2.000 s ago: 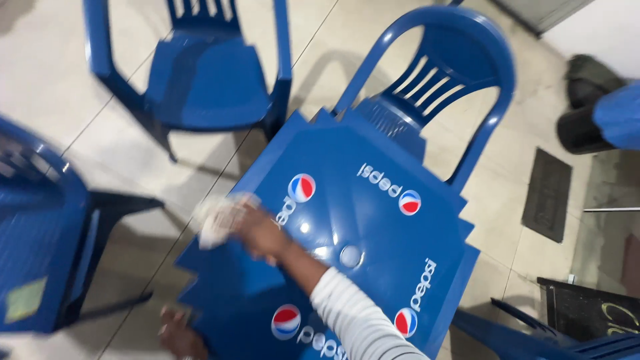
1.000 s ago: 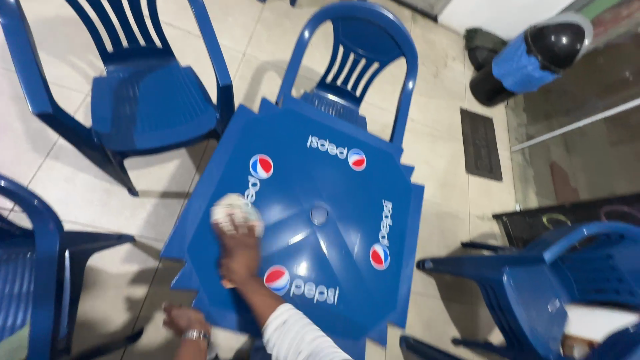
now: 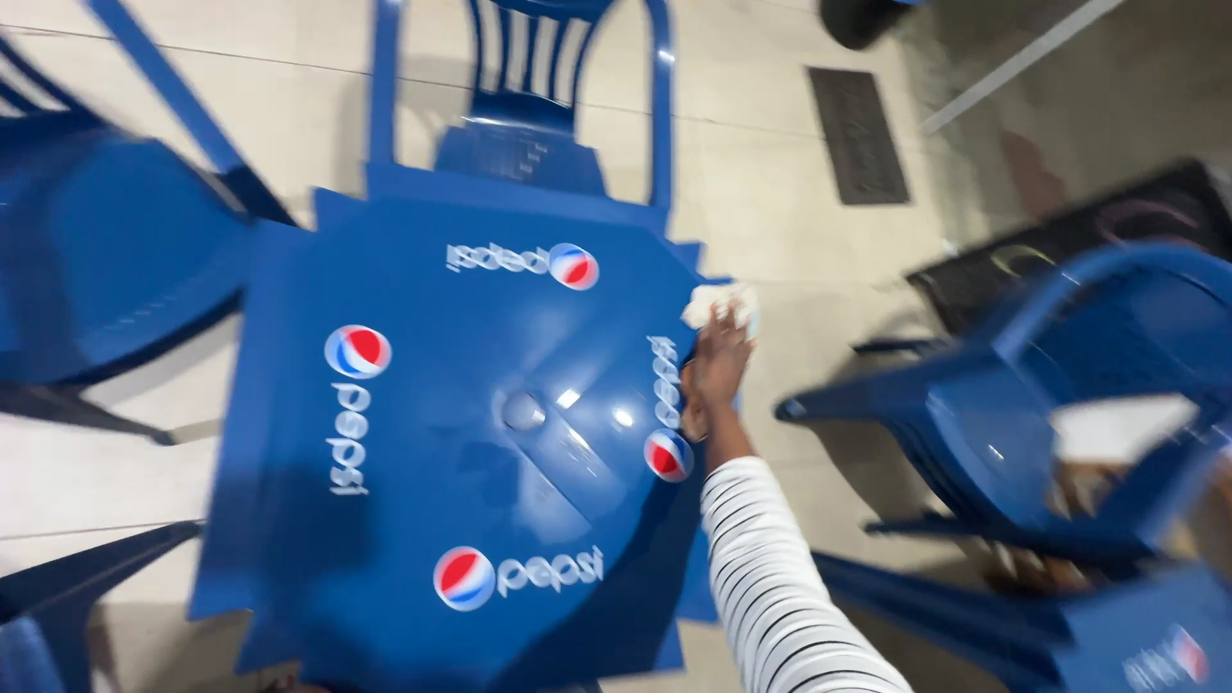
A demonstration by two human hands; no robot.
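My right hand (image 3: 718, 364), at the end of a striped white sleeve, presses a crumpled white cloth (image 3: 720, 304) to the right edge of a blue plastic Pepsi table (image 3: 423, 337). The cloth lies at the far right corner, partly over the rim, under my fingers. Four printed logos and a round centre cap mark the tabletop, which stands on or around other blue layers with jagged corners. Of my left hand, at most a blurred bit of skin (image 3: 294, 685) shows at the bottom edge; its fingers cannot be made out.
A blue plastic armchair (image 3: 525, 144) stands at the table's far side, another (image 3: 125, 250) on the left. More blue chairs (image 3: 1001, 414) are at the right, near a dark board (image 3: 1068, 241). A dark mat (image 3: 859, 135) lies on the tiled floor. Part of another blue table (image 3: 1155, 626) shows lower right.
My right hand has moved with the cloth from the table's left side to its right edge. My left hand, seen earlier at the lower left, has mostly left the view. The view has shifted.
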